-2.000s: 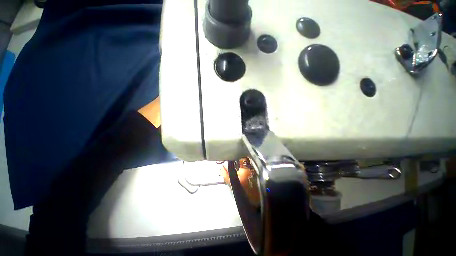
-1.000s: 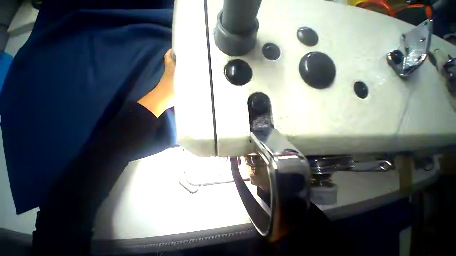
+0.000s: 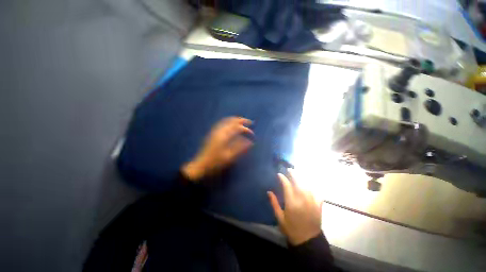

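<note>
The navy fabric panel [image 3: 202, 101] lies spread on the white table, left of the sewing machine head [image 3: 383, 106] and apart from it. My left hand [image 3: 224, 146], blurred, is over the middle of the panel with its fingers loosely bent and apart; nothing shows in it. My right hand [image 3: 299, 210] rests at the panel's lower right edge, thumb and fingers spread. A small dark thing or fold [image 3: 282, 161] lies by its fingertips; blur hides what it is. The needle area [image 3: 349, 158] is brightly lit.
Crumpled navy cloth [image 3: 280, 26] and whitish plastic [image 3: 346, 33] lie behind the table. Blue tape [image 3: 173, 71] marks the table's left edge. A green object [image 3: 427, 66] and a yellow one [image 3: 479, 78] stand behind the machine head. A grey blurred surface [image 3: 69, 106] fills the left.
The view has swung left and back from the machine. The panel now lies wholly left of the needle, and both hands, earlier mostly hidden by the machine head and guard, show on it.
</note>
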